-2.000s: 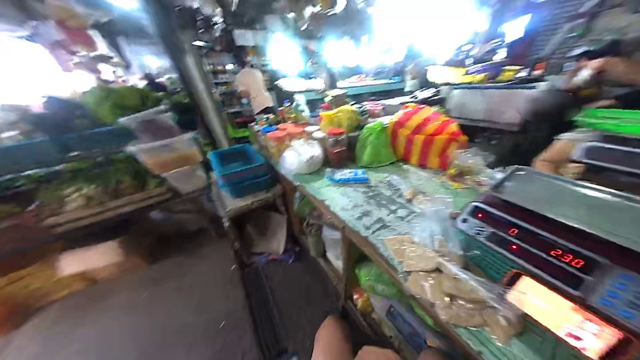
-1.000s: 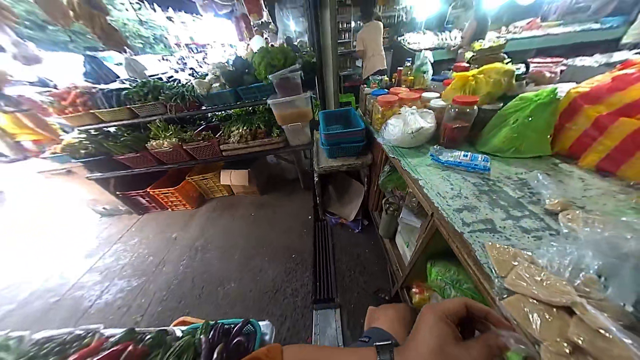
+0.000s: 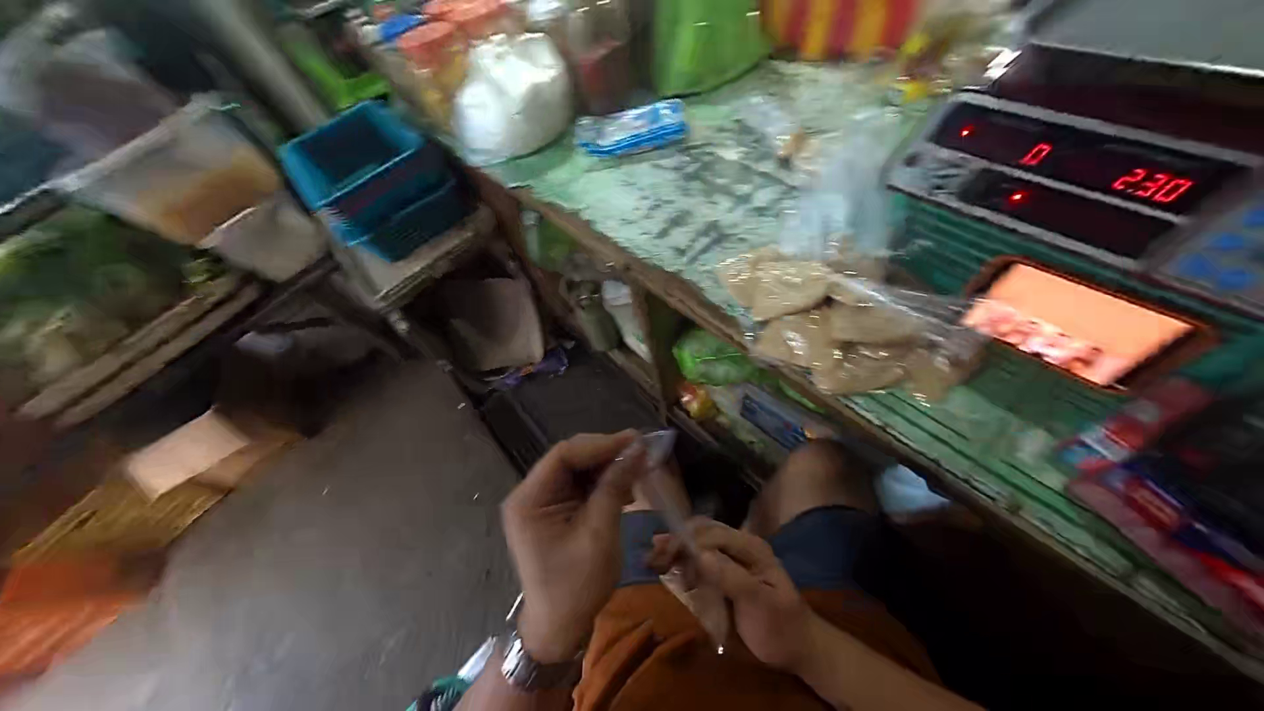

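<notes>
Over my lap, both hands hold one small clear plastic bag (image 3: 706,602). My left hand (image 3: 573,538), with a metal wristwatch on its wrist, pinches the bag's upper end between thumb and fingers. Lower and to the right, my right hand (image 3: 736,583) grips the bag's middle; its lower end hangs past the fingers with a little brownish content, too blurred to name. On the edge of the green counter (image 3: 681,197) lies a pile of small plastic packets of light brown powder (image 3: 839,321), ahead and to the right of my hands. A loose clear plastic bag (image 3: 849,197) lies behind the packets.
A digital scale (image 3: 1076,178) and a lit phone (image 3: 1086,321) stand at the right. A white plastic bag (image 3: 513,99) and a blue-and-white packet (image 3: 632,128) sit farther back. Blue plastic baskets (image 3: 375,178) stand left of the counter; shelves (image 3: 647,336) are beneath it.
One second ago a hand reached beside the powder packets; now both hands are over my lap with a small bag between them. The view has swung to the right and down.
</notes>
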